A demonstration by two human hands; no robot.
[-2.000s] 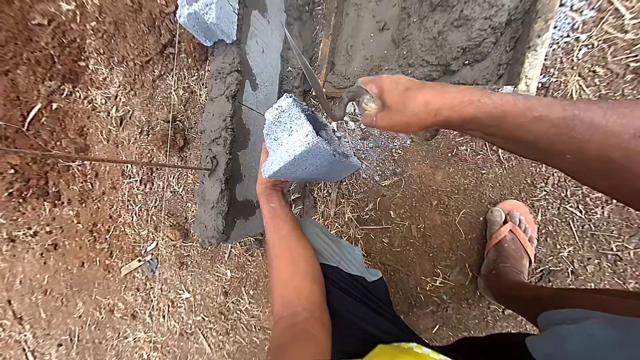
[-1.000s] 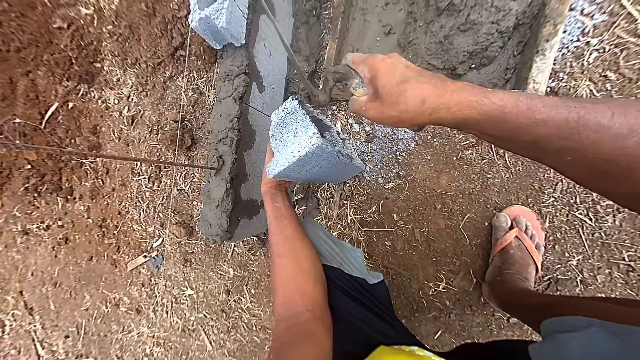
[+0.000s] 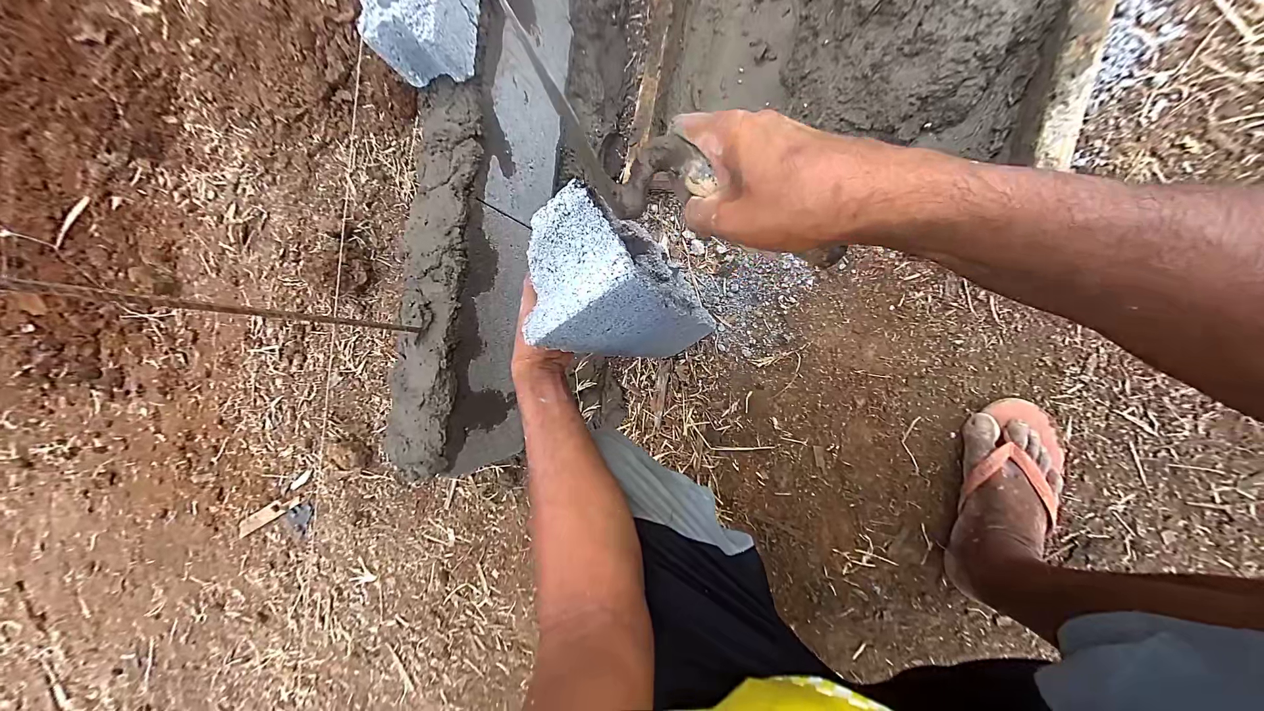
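Note:
My left hand (image 3: 538,336) grips a piece of grey concrete block (image 3: 612,296) from its left side, most of the fingers hidden behind it. My right hand (image 3: 765,178) is closed around the handle of a mason's trowel (image 3: 573,118). The trowel is seen nearly edge-on, its blade reaching up and left from just above the block piece. Beneath lies a course of concrete block (image 3: 518,128) with a ridge of wet mortar (image 3: 430,286) along its left edge. Another block piece (image 3: 423,35) sits on the course at the top.
A mortar trough with a wooden edge (image 3: 1071,89) holds wet mortar (image 3: 889,69) at the top right. A thin string (image 3: 341,227) runs down the left, crossed by a metal rod (image 3: 217,308) that ends at the mortar ridge. My sandalled foot (image 3: 1007,484) stands on the dirt at right.
The right hand and trowel have moved slightly up and left relative to the block piece since the oldest frame. The left hand keeps its hold on the block piece.

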